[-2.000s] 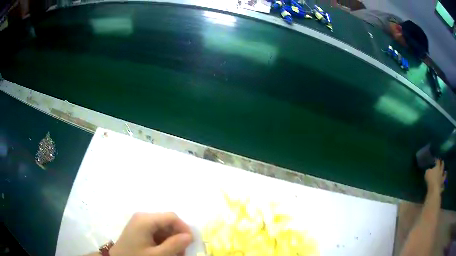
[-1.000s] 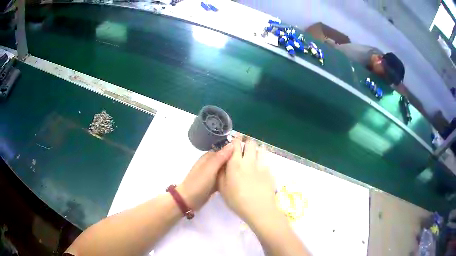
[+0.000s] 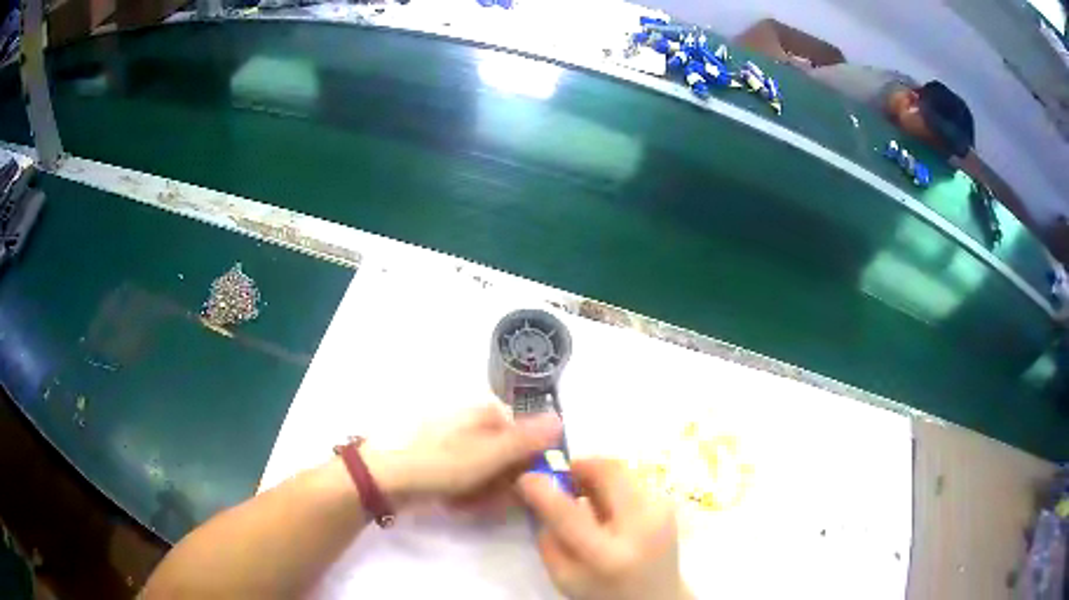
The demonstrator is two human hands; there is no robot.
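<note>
The grey fan body (image 3: pixel 508 373) lies on the white work sheet (image 3: pixel 399 316), its round head with spokes inside facing up and away from me. Its handle points toward me, with the circuit board (image 3: pixel 533 401) showing below the head. A blue battery (image 3: pixel 553 478) shows at the handle between my hands. My left hand (image 3: pixel 475 451) holds the handle from the left, fingers over it. My right hand (image 3: pixel 604 527) is at the battery and the lower handle, thumb and fingers around it. The handle's lower end is hidden by the hands.
Yellow slips (image 3: pixel 703 466) lie on the sheet right of my hands. A heap of tiny screws (image 3: pixel 232 295) is on the green bench at left. The green conveyor belt (image 3: pixel 469 176) runs beyond, with blue parts (image 3: pixel 692 59) on its far side. A person sits at upper right.
The fan body has come nearer to me and turned more upright in view, and the blue battery now shows. My right hand has moved down to the lower handle.
</note>
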